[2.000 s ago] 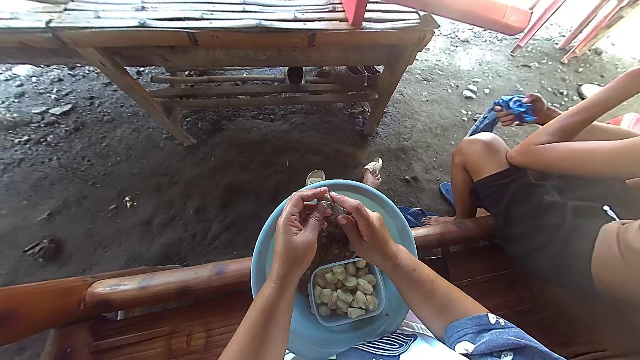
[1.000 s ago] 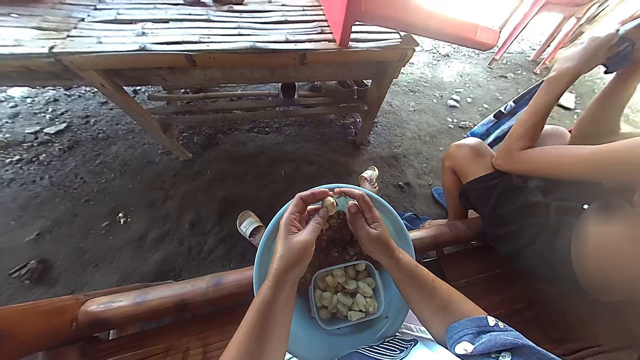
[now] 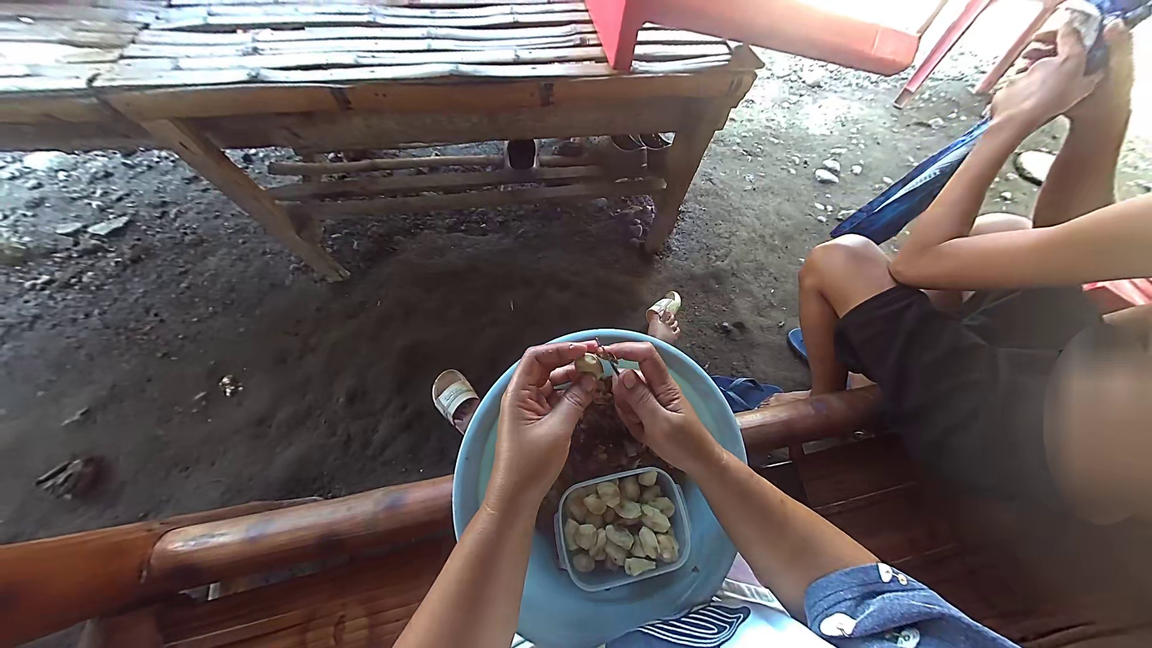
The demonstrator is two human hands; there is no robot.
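My left hand [image 3: 540, 405] pinches a small pale, roundish piece of food [image 3: 589, 364] between thumb and fingers, over the far part of a light blue plastic basin [image 3: 540, 598]. Close beside it, my right hand [image 3: 657, 405] grips a thin dark item, too small to name, against the piece. Brown scraps [image 3: 598, 445] lie in the basin under my hands. Nearer to me in the basin sits a clear rectangular plastic container [image 3: 625, 580] holding several similar pale pieces [image 3: 621, 535]. The basin rests on my lap.
A bamboo-slat table [image 3: 360, 45] stands ahead on dark soil, with a red plastic item [image 3: 774, 27] on it. A bamboo rail [image 3: 306, 531] crosses beside the basin. At right sits a person in dark shorts [image 3: 936, 369]. My sandaled foot [image 3: 454, 396] shows left of the basin.
The pale piece in my left hand, plain one second ago, is not plainly visible two seconds ago. The person at right has raised their hands from near the knee.
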